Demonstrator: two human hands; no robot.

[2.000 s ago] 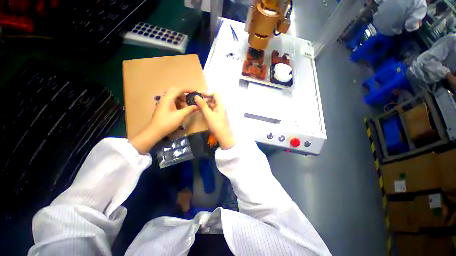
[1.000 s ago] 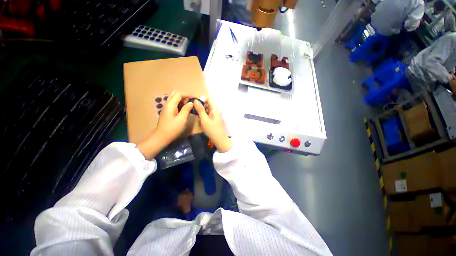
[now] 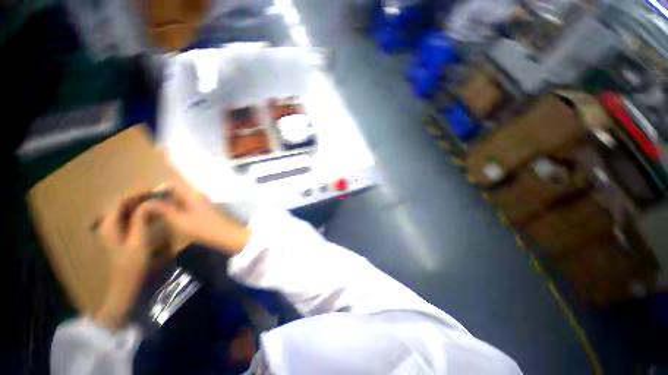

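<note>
The view is strongly blurred. My left hand (image 3: 126,238) and my right hand (image 3: 192,217) meet over the tan cardboard board (image 3: 88,179). A small dark part (image 3: 157,195) shows between the fingertips of both hands, mostly hidden by the fingers. A shiny silvery end of the liner sheet (image 3: 173,294) sticks out below the hands at the board's near edge. The dots on the liner are hidden or too blurred to tell.
The white machine (image 3: 198,150) stands to the right of the board, with orange-brown fixture blocks (image 3: 247,133), a round white piece (image 3: 295,129) and a red button (image 3: 340,184). A pale perforated tray (image 3: 69,130) lies behind the board. Brown boxes (image 3: 579,234) stand beyond the aisle.
The camera view has swung to the right, so board, hands and machine sit further left and tilted. The hands stay together over the board with the dark part.
</note>
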